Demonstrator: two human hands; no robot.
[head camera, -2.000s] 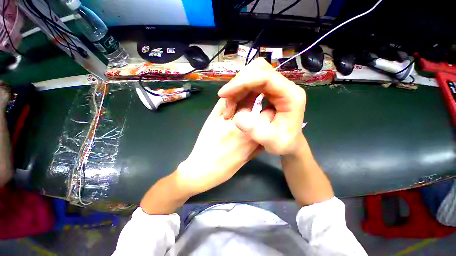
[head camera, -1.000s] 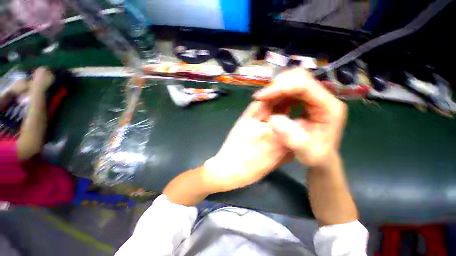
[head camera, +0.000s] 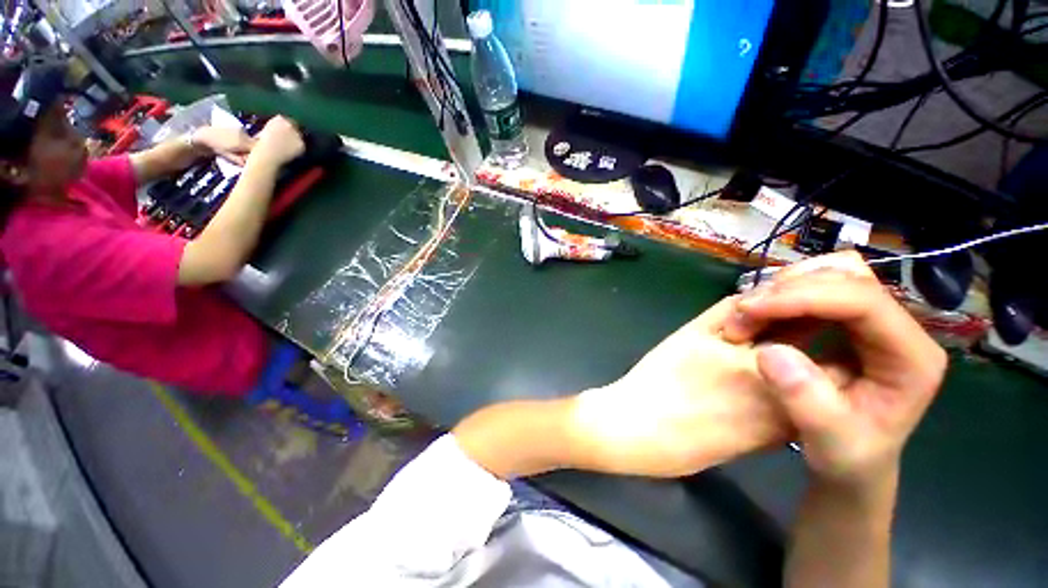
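My left hand (head camera: 690, 402) lies over the green mat right of centre, palm turned partly up, its fingers mostly hidden behind the other hand. My right hand (head camera: 873, 345) overlaps it, with thumb and fingers curled and a gap between them. The fingertips meet near the left hand's fingers. No held item can be made out; whether something tiny is between the fingertips I cannot tell. A white piece with orange-red print (head camera: 565, 244), perhaps a handheld scanner, lies on the mat left of the hands. A thin white cable (head camera: 977, 242) runs behind the right hand toward the right edge.
A water bottle (head camera: 499, 98) stands beside the monitor (head camera: 644, 57). A black pad (head camera: 592, 157) and black mouse (head camera: 656, 187) lie along the back edge. Clear tape (head camera: 397, 281) covers wires on the mat. A person in a pink shirt (head camera: 103, 281) works at the left beside a dark tray (head camera: 190, 195).
The view has swung left, so the hands sit further right and more of the neighbouring person shows. The hands stay together in much the same pose. The white bit seen earlier between the fingers no longer shows.
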